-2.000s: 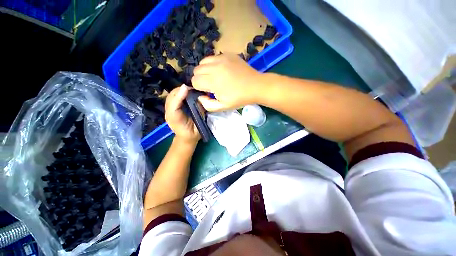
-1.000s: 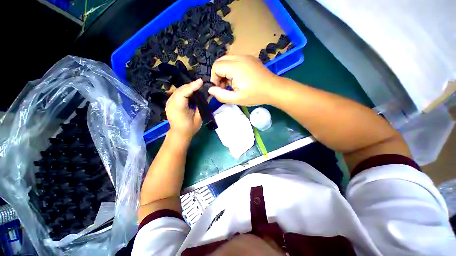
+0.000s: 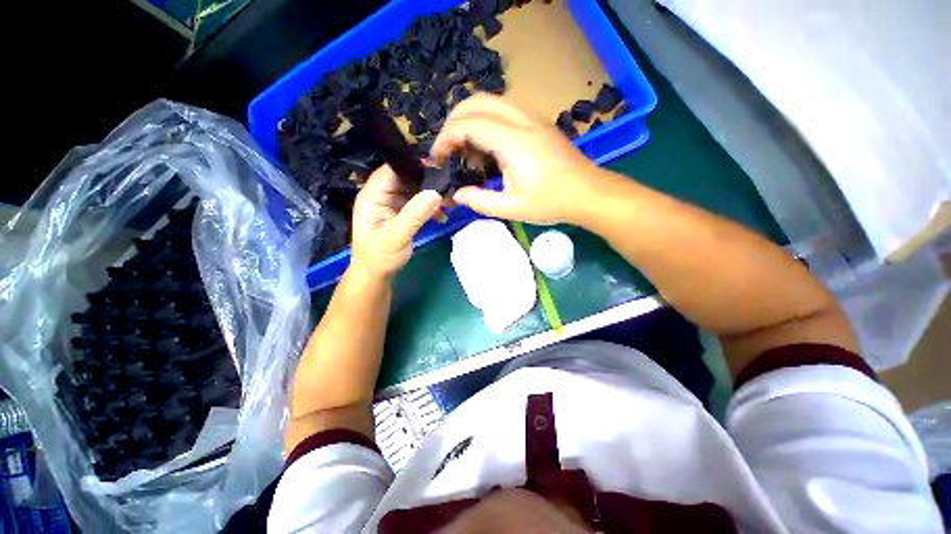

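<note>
My left hand (image 3: 388,221) grips a dark bar-like housing (image 3: 401,154), which points up and away over the blue tray (image 3: 644,102). A dark angular end shows beside my left thumb. My right hand (image 3: 527,162) is just right of this end, with thumb and fingers curved apart around a dark area. Whether it holds a small piece cannot be told. Many small black pieces (image 3: 474,65) lie in the tray on tan cardboard (image 3: 542,52). A white pad (image 3: 492,276) and a round white bottle (image 3: 553,253) are on the green mat (image 3: 417,334).
A clear plastic bag (image 3: 245,261) surrounds rows of black parts (image 3: 146,344) at the left. A yellow-green strip (image 3: 544,297) lies between pad and bottle. A large white sheet (image 3: 834,94) is at the right. The bench has a pale front edge (image 3: 584,321).
The housing has swung from pointing down toward me to pointing away over the tray. My right fingers have opened wider. The whole view has shifted slightly, with the tray now further right.
</note>
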